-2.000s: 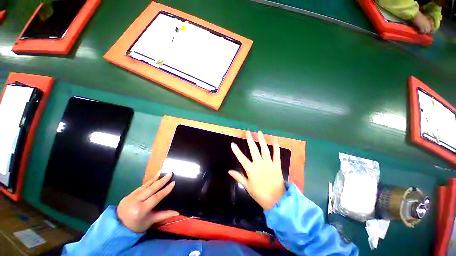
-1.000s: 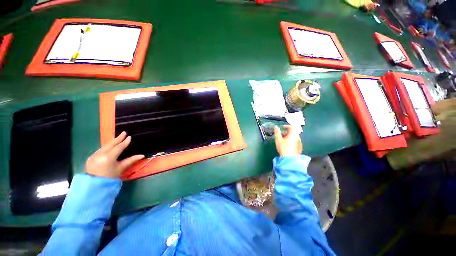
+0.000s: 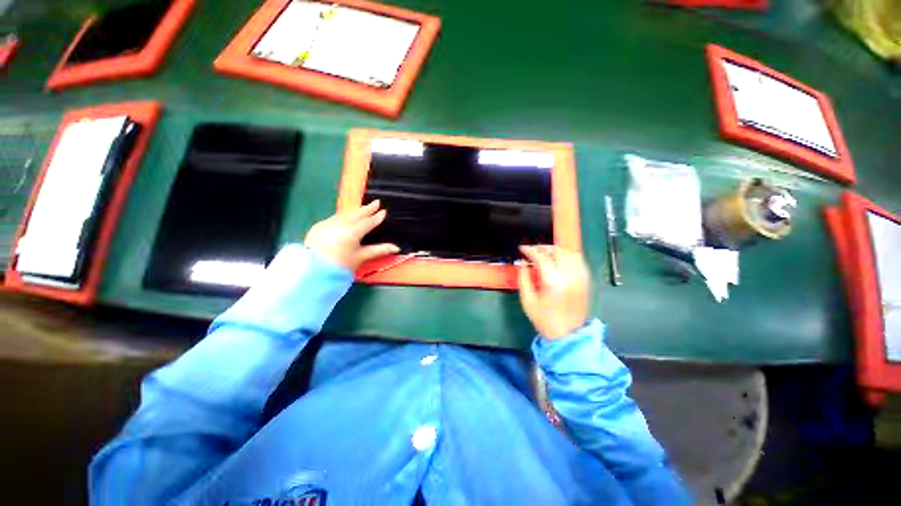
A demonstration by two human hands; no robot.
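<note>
A glossy black display panel (image 3: 459, 203) lies face up in a red-orange foam tray (image 3: 565, 188) in front of me and reflects ceiling lights. My left hand (image 3: 348, 240) rests at the panel's lower left corner, fingers apart, by a thin light wire along the lower edge. My right hand (image 3: 555, 287) is at the lower right corner with thumb and fingertips close together at the panel's edge. The picture is blurred there, so I cannot tell whether it pinches anything.
A spare black panel (image 3: 229, 203) and a tray with a white-backed unit (image 3: 74, 198) lie left. At right are a pen-like tool (image 3: 613, 240), plastic bag of wipes (image 3: 664, 203), loose wipe (image 3: 718, 269) and brownish bottle (image 3: 748, 212). More trays lie behind.
My right hand has moved from beside the bag of wipes back to the panel's lower right corner. My left hand stays at the lower left corner. The camera view has turned left.
</note>
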